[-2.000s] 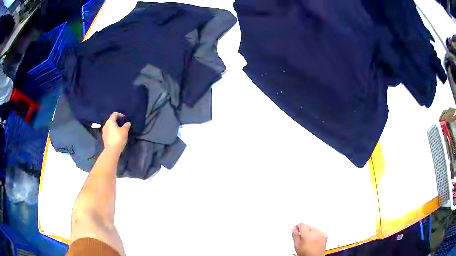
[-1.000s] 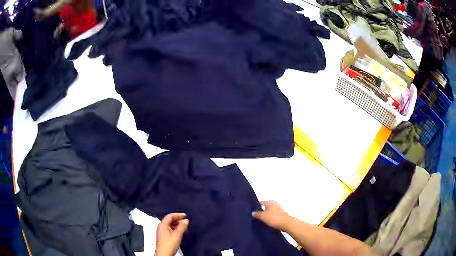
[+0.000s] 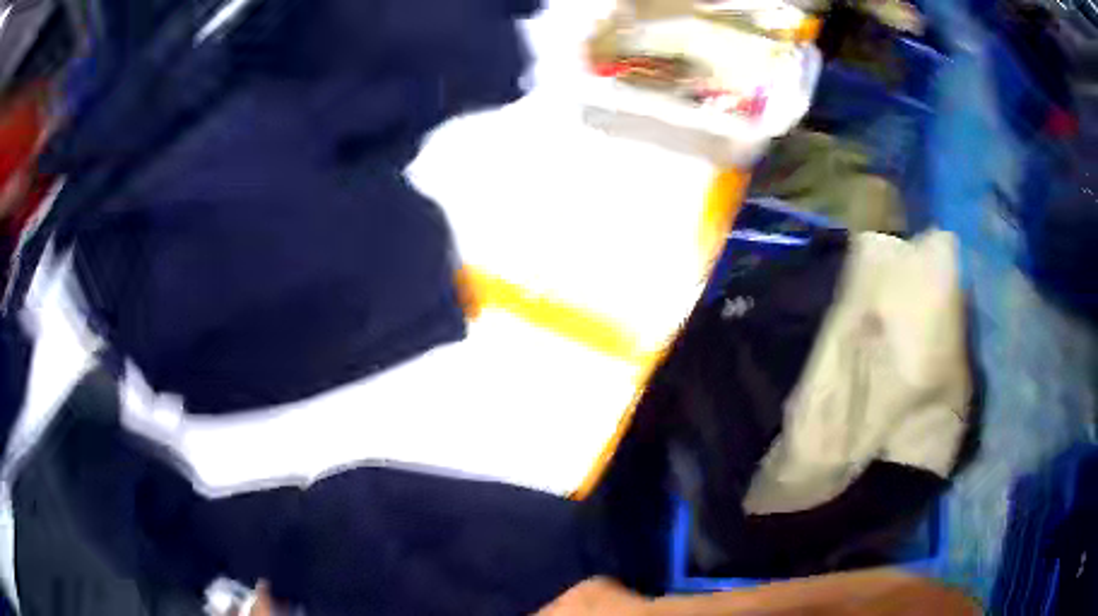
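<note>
The frame is blurred. A navy garment (image 3: pixel 397 535) lies along the bottom, over the near part of the table. My right hand (image 3: pixel 590 597) is at the bottom edge beside it, mostly cut off, with the forearm reaching in from the right; its fingers and any grip are hidden. Only a small blurred fingertip of my left hand (image 3: pixel 261 600) shows at the bottom edge, next to a small white piece (image 3: pixel 226 596). Whether the fingers hold the white piece or the cloth cannot be told.
A larger navy garment pile (image 3: pixel 265 265) lies on the white table (image 3: pixel 566 193). Dark grey cloth (image 3: pixel 72 505) is at the left. A white basket (image 3: pixel 674 126) stands at the far corner. Right of the yellow-taped edge, a blue crate (image 3: pixel 813 582) holds black garments and beige cloth (image 3: pixel 885 361).
The view has swung to the right, so the crate and basket sit further left. The near navy garment and both hands are now lower, with the hands mostly cut off by the bottom edge.
</note>
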